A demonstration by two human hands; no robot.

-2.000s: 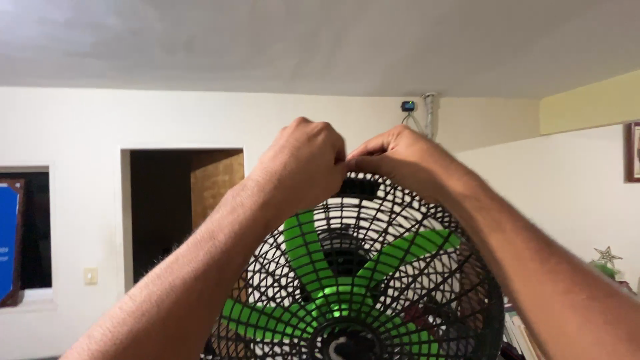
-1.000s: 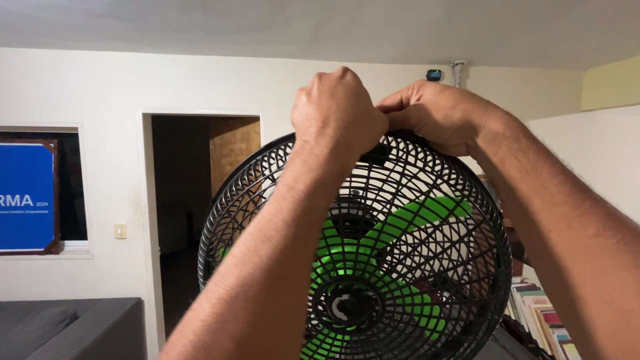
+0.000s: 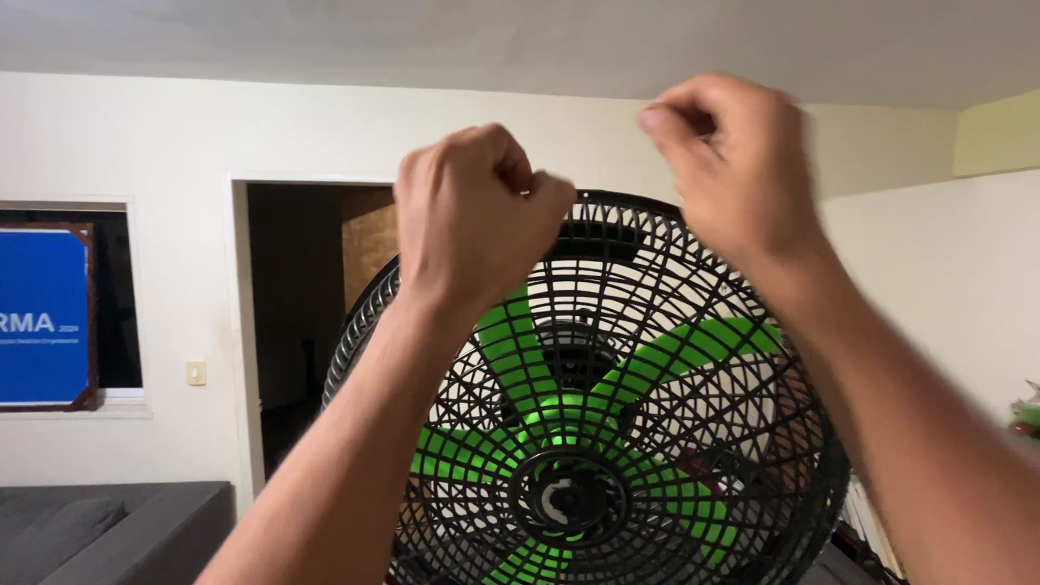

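A fan with a round black grille (image 3: 587,504) and green blades (image 3: 691,349) fills the lower middle of the view. My left hand (image 3: 479,211) is at the upper left of the rim, fingers curled, with thumb and forefinger drawn together; whether something small is between them cannot be told. Raised above the rim on the right, my right hand (image 3: 731,154) is apart from the grille and slightly blurred, thumb and forefinger curled towards each other. Nothing clear shows between its fingertips. A small hole shows in the rim near my left thumb.
Behind the fan stands a dark doorway (image 3: 292,325) with a wooden door (image 3: 368,236). On the left are a blue framed board (image 3: 41,317) bearing writing, a light switch (image 3: 196,373) and a grey sofa (image 3: 171,520). Books (image 3: 873,520) and a plant (image 3: 1025,414) are at the right.
My right hand has left the top of the fan's rim and moved up and to the right. My hands, close together on the rim before, are now apart.
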